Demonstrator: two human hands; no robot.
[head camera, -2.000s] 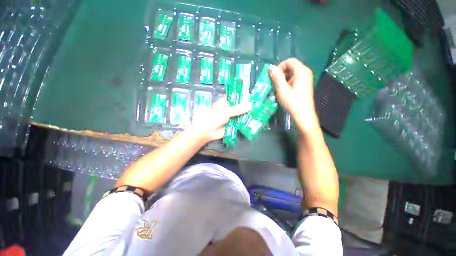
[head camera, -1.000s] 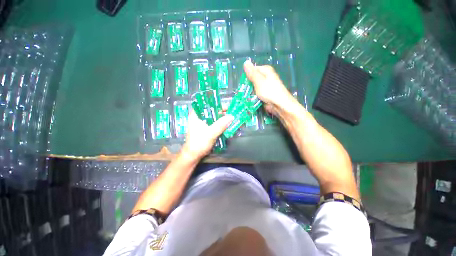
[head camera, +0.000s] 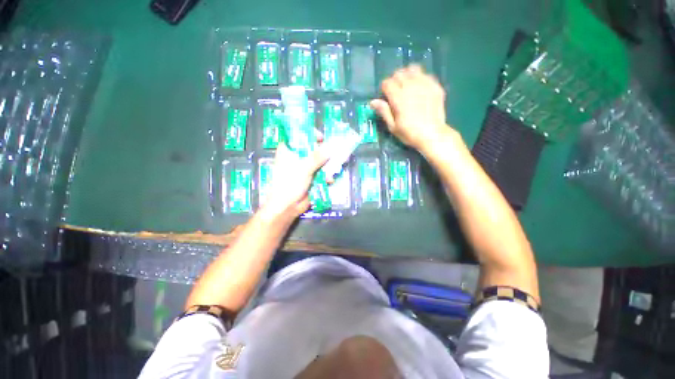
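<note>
My left hand (head camera: 290, 176) holds several small green circuit boards (head camera: 300, 124), fanned and washed out by glare, over the middle of the clear blister tray (head camera: 215, 122). My right hand (head camera: 414, 107) is above the tray's right side, thumb and fingers apart, with nothing visible in it. A board (head camera: 366, 123) lies in the middle row, left of my right thumb. The top row shows four boards at its left and bare pockets at its right. The bottom row has boards at both ends; its middle is partly hidden by my left hand.
Green PCB panels (head camera: 551, 81) stand at the upper right beside a black ribbed pad (head camera: 507, 155). Clear trays (head camera: 629, 166) are at the far right, more (head camera: 37, 141) at the left. A black slab (head camera: 174, 7) lies at the back. The worn bench edge (head camera: 185, 235) is near me.
My right hand has left the boards in my left hand and moved up and right. A board now shows in the middle row's fifth pocket.
</note>
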